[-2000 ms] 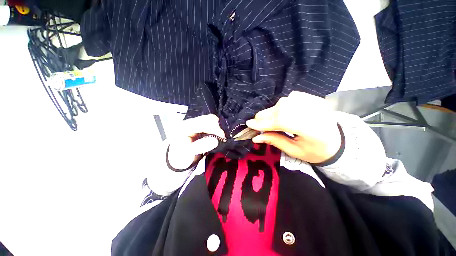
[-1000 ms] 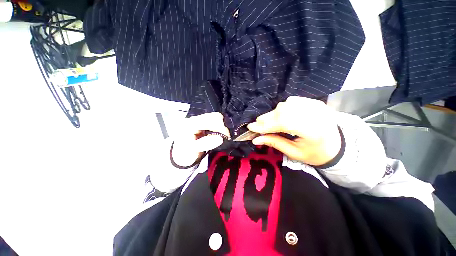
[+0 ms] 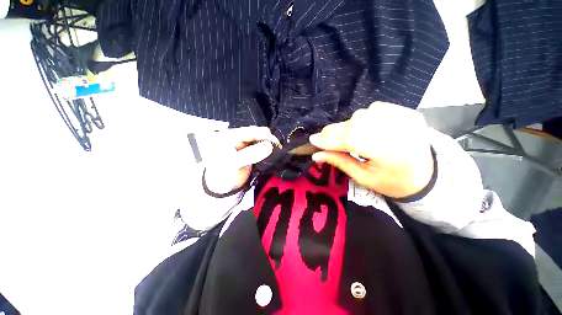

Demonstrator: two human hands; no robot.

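Note:
The navy pinstriped garment (image 3: 197, 61) spreads from the table down to my chest, its middle bunched into folds. My left hand (image 3: 237, 159) pinches the garment's near end beside a short curved row of zipper teeth (image 3: 276, 143). My right hand (image 3: 379, 151) is shut on the thread snips (image 3: 302, 149), held between thumb and fingers. Their narrow blades point left at the cloth by the zipper. The blade tips are small and blurred, and the rest of the snips is hidden in my palm.
Black looped hangers (image 3: 58, 80) lie at the left beside a small blue-and-white item (image 3: 86, 88). Another pinstriped garment (image 3: 521, 61) hangs over the table at the right. A metal table leg (image 3: 493, 144) shows below it. The white table (image 3: 80, 215) extends at the left.
Both hands have moved up a little, away from my chest, with the garment's near end and the snips. The left hand's fingers have shifted on the cloth by the zipper.

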